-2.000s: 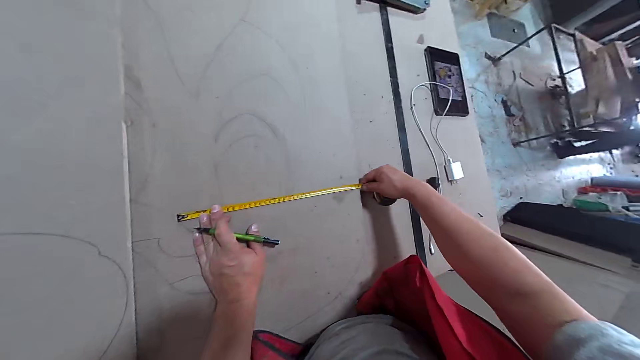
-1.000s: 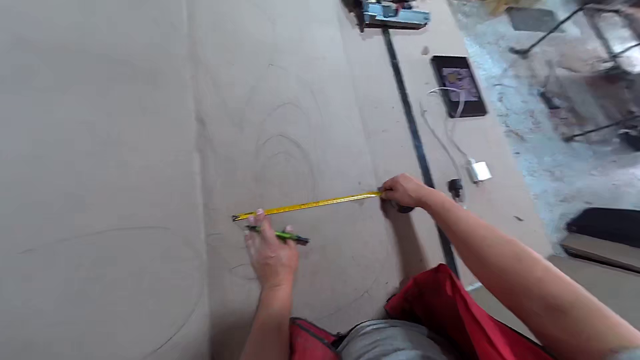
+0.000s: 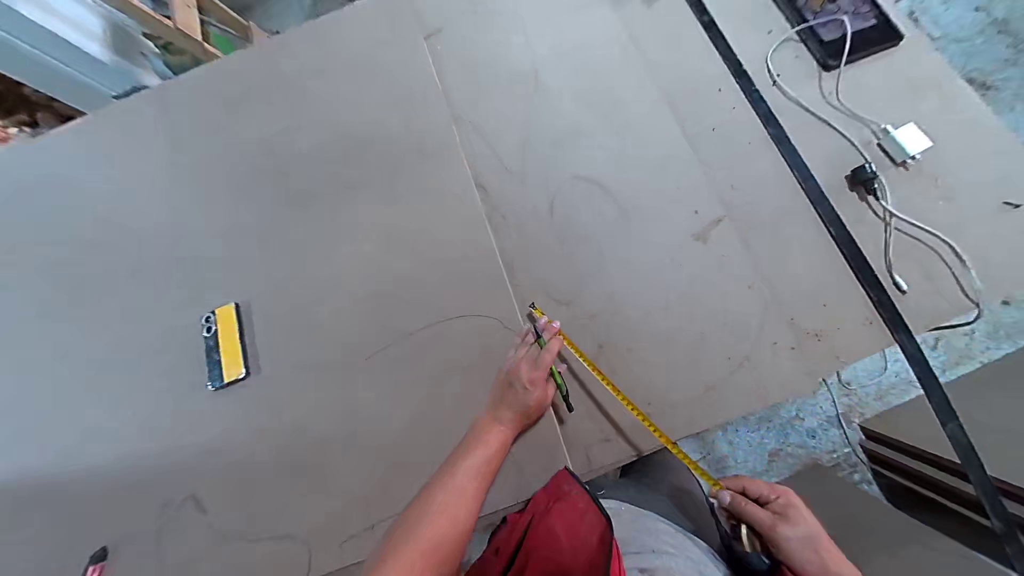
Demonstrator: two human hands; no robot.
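My left hand (image 3: 524, 384) holds a green and black marking pencil (image 3: 554, 370) and presses near the hooked end of a yellow tape measure blade (image 3: 624, 400). That end lies just right of a seam in the pale board surface (image 3: 336, 224). The blade runs down to the right, past the board's near edge. My right hand (image 3: 772, 516) grips the tape measure at its case, partly hidden by the fingers, beside my body. A curved pencil line meets the seam left of my left hand.
A phone-like object with a yellow back (image 3: 230, 344) lies at left. A long black strip (image 3: 832, 216) crosses the right side. Beyond it are a tablet (image 3: 848, 28), a white charger (image 3: 906, 144) and cables. A red and black tool (image 3: 96, 562) shows at the lower left corner.
The view has turned and shifted strongly. My right hand, over the board before, is now off its near edge by my body, with the tape slanting toward me.
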